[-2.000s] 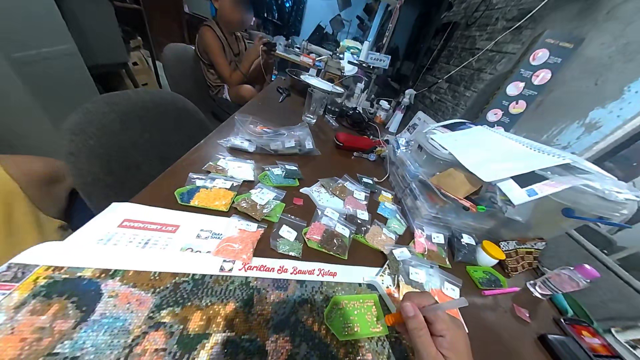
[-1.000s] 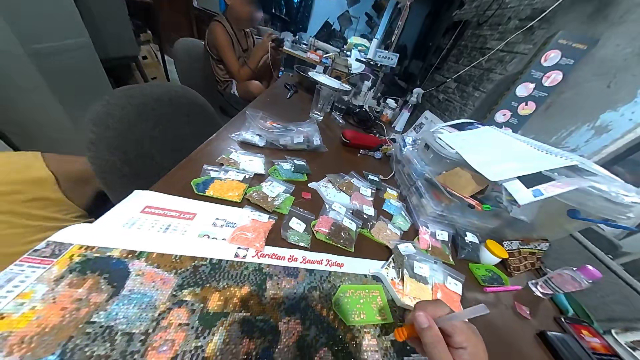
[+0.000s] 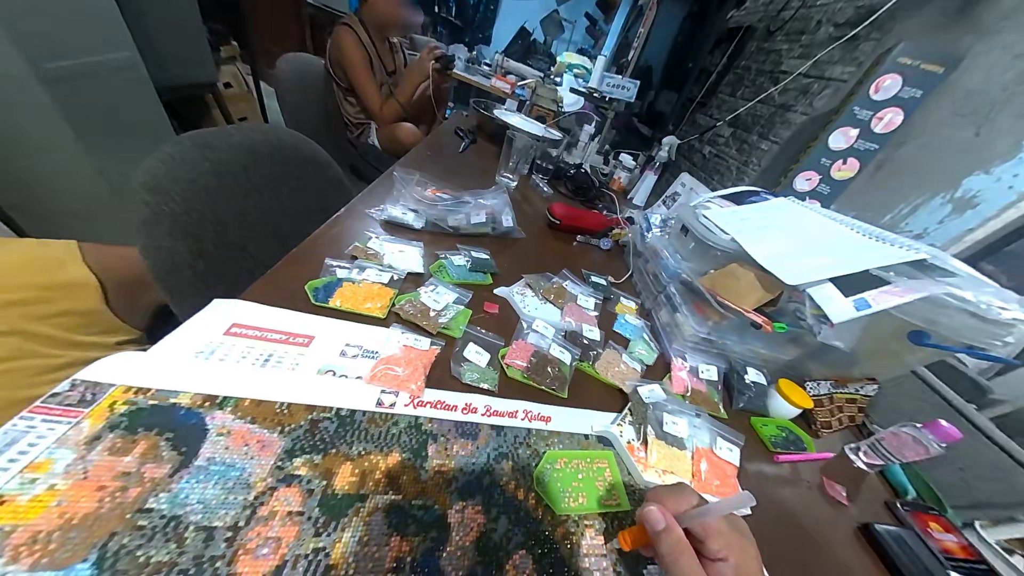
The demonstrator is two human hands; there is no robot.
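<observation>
My right hand (image 3: 700, 532) pinches a diamond-painting applicator pen (image 3: 688, 518) with an orange end and a translucent shaft. The orange end points left, low over the diamond-painting canvas (image 3: 384, 496), which is covered with small coloured drills. Just beyond and left of that end, a green plastic tray (image 3: 582, 482) holding scattered pale drills lies on the canvas. A white tray (image 3: 612, 438) with small bags of drills (image 3: 670, 456) stands past my hand. More bags, such as one of orange drills (image 3: 402, 362), lie along the canvas's top margin. My left hand is not in view.
Green trays (image 3: 350, 308) and zip bags spread over the brown table (image 3: 512, 264). At right stand a clear plastic box (image 3: 768, 320), a clear bottle with a pink cap (image 3: 900, 444) and a phone (image 3: 944, 536). A red pouch (image 3: 580, 218) lies farther back. Another person (image 3: 380, 88) sits beyond the grey chair (image 3: 232, 208).
My right hand, still holding the pen, has moved slightly toward the bottom edge and right of the green tray. The view has shifted a little.
</observation>
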